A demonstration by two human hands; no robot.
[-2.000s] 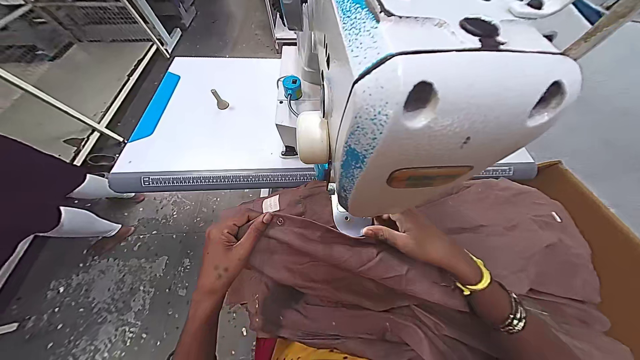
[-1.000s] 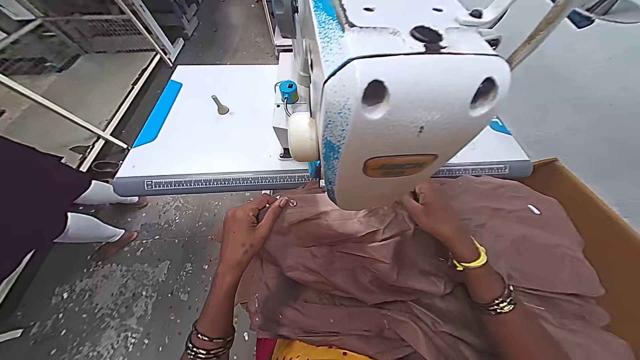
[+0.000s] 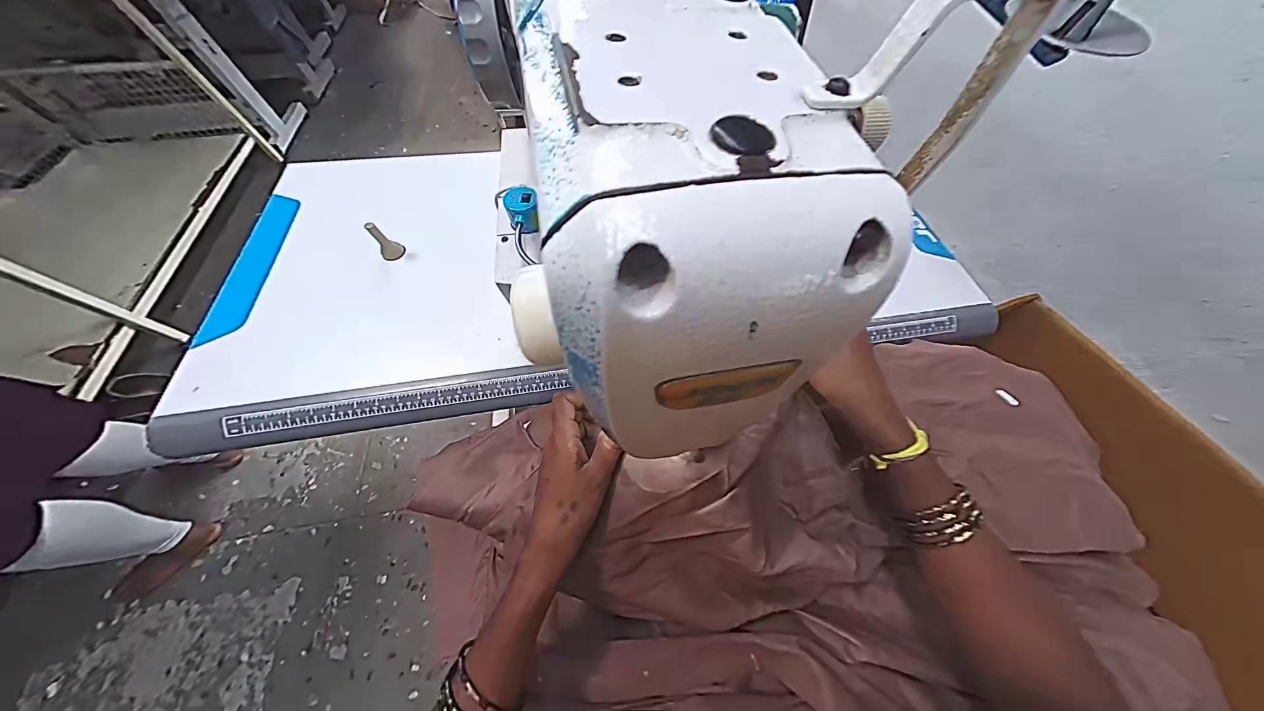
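Observation:
Brown fabric point(image 3: 731, 553) lies in folds over my lap and under the head of a white industrial sewing machine point(image 3: 731, 296). My left hand point(image 3: 578, 469) is at the lower left edge of the machine head, its thumb and fingers pinching the fabric. My right hand point(image 3: 839, 380) reaches behind the right side of the head; its fingers are hidden there, so its grip does not show. The needle area is hidden behind the head too.
The white machine table point(image 3: 395, 326) has a ruler strip along its front edge and a small funnel-shaped piece point(image 3: 385, 242) on top. A brown cardboard panel point(image 3: 1116, 425) borders the fabric at right. A person's legs point(image 3: 109, 504) are at far left.
Both hands have moved in closer to the machine head, and the right fingers have gone behind it. Two seconds ago my left hand pinched the fabric edge by a white label, with both hands in view.

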